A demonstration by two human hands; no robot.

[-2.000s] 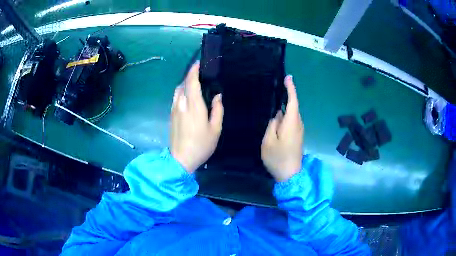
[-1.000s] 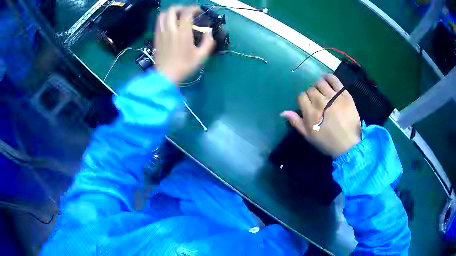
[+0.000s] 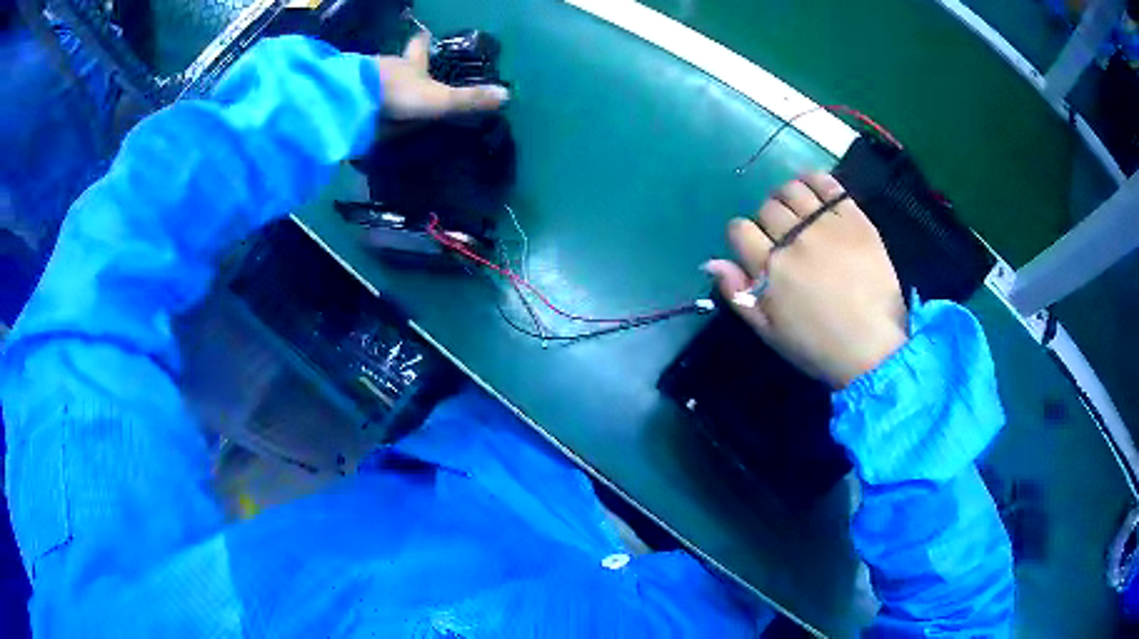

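A black unit (image 3: 447, 165) lies at the left of the bench. Red, black and white wires (image 3: 587, 322) trail from its near end towards my right hand. My left hand (image 3: 437, 94) grips the unit's far end, fingers spread over it and partly hidden. My right hand (image 3: 818, 281) lies over the black housing (image 3: 762, 406), fingers bent round it; its hold underneath is hidden. A dark lead crosses the back of this hand and ends in a small white plug (image 3: 747, 300). The trailing wires' plug (image 3: 706, 305) is close beside it.
A thin red and black wire (image 3: 812, 112) arches from the housing's far end over the white bench edge (image 3: 737, 69). A grey post (image 3: 1074, 250) stands at right, with blurred dark pads (image 3: 1030, 499) below. Dark equipment (image 3: 337, 325) shows below the bench's near edge.
Two seconds ago both hands held the housing. My left hand has since gone to the units at left, and red wires now stretch across the bench. My right hand stays over the housing.
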